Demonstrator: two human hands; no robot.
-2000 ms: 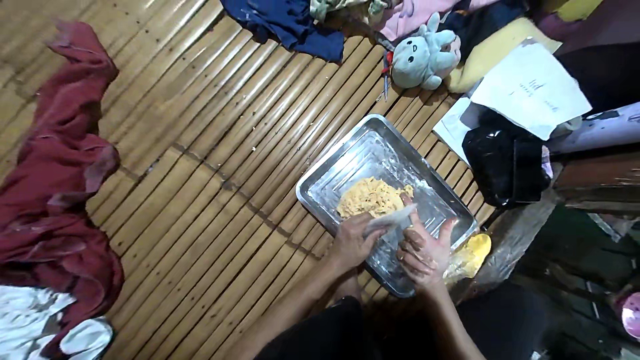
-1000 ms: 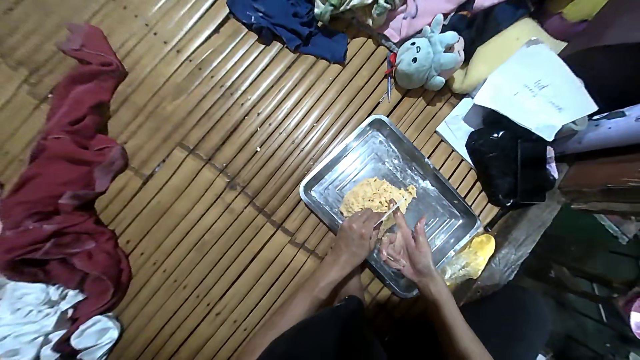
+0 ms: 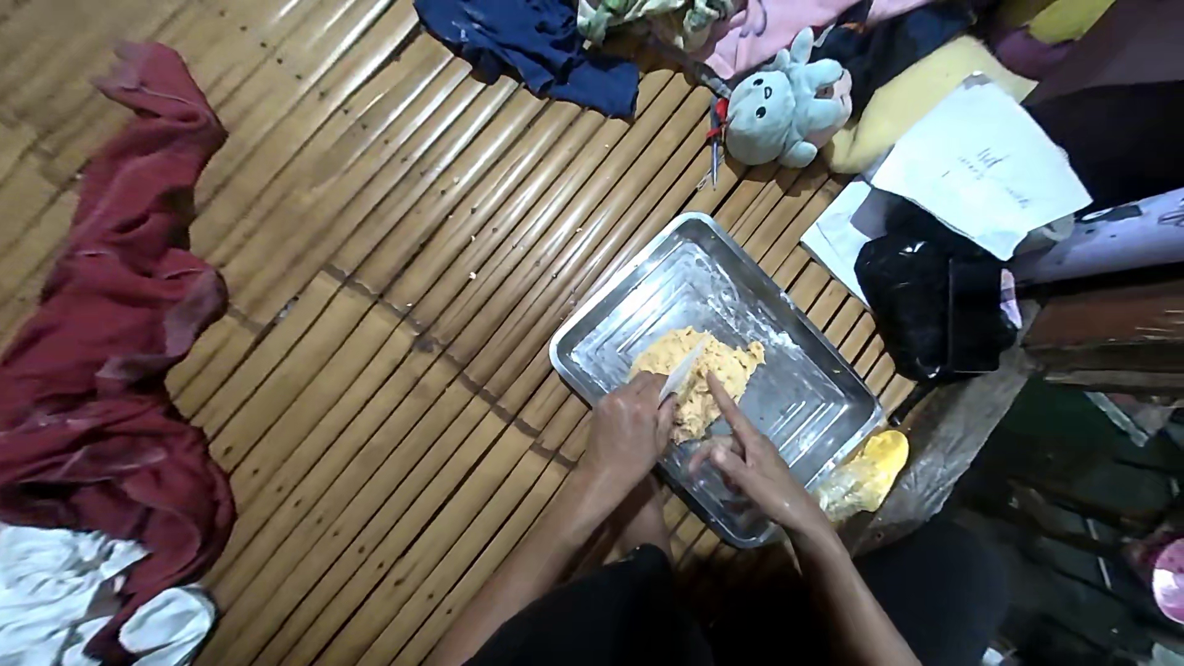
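A rectangular metal tray (image 3: pixel 803 421) lies on the slatted floor, with a lump of pale yellow dough (image 3: pixel 689 361) near its middle and whitish residue on its base. My left hand (image 3: pixel 634 425) grips a flat whitish tool (image 3: pixel 683 368), perhaps a scraper or plastic knife, whose tip lies over the dough. My right hand (image 3: pixel 745 453) is over the tray's near side, its index finger stretched to the dough and the other fingers curled. It holds nothing that I can see.
A plastic bag with yellow contents (image 3: pixel 865 476) touches the tray's right corner. Beyond are a plush toy (image 3: pixel 786 102), a black plastic bag (image 3: pixel 934 305), a sheet of paper bearing writing (image 3: pixel 980 166) and dark blue cloth (image 3: pixel 546 46). Red cloth (image 3: pixel 120 324) lies on the bamboo floor (image 3: pixel 370 370) at left.
The whitish tool, earlier held up beside my spread right hand, is now over the dough. My right fingers have curled apart from the index finger, which now reaches the dough.
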